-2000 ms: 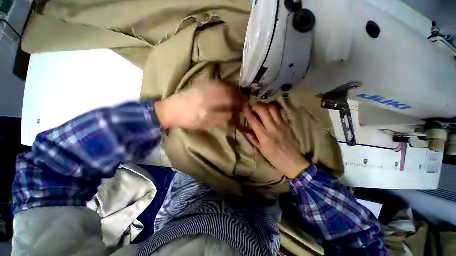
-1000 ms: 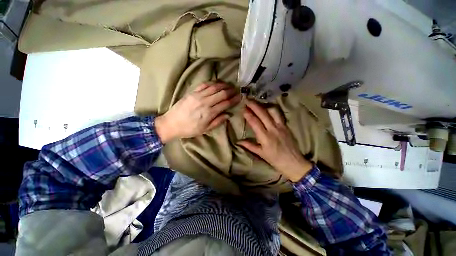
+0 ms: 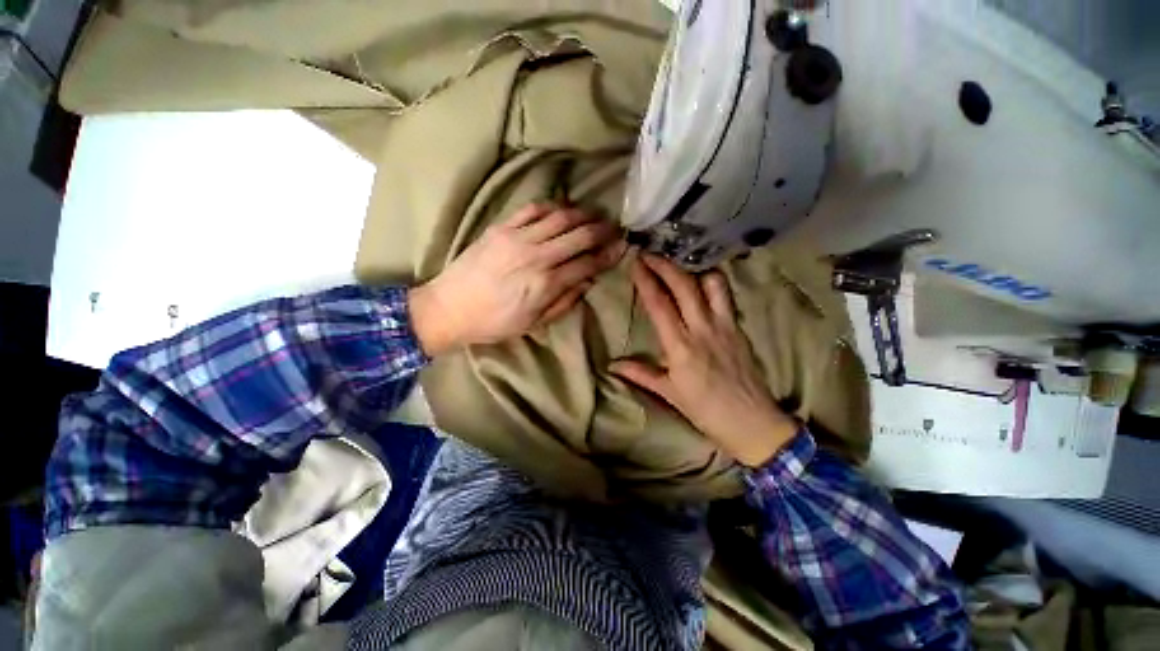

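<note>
A tan cloth garment (image 3: 547,413) lies in folds under the left end of a white sewing machine head (image 3: 890,140) with blue lettering. The small metal presser foot area (image 3: 668,242) shows just above my fingertips; the needle itself cannot be made out. My left hand (image 3: 519,274) lies on the cloth left of the foot, fingers bent and pressing the fabric. My right hand (image 3: 700,350) lies on the cloth below the foot, fingers spread, fingertips close to my left hand's. A thin seam line runs down the cloth between my hands.
The white table (image 3: 204,216) shows at left and its marked edge at right. A pink slim tool (image 3: 1020,413) is below the head at right. Off-white cloth (image 3: 318,515) hangs by my left side. A tan cloth pile (image 3: 1056,617) is low at right.
My left hand, blurred at first, has come to rest flat on the cloth beside the foot. My right hand stays nearly in place. The whole view has shifted slightly.
</note>
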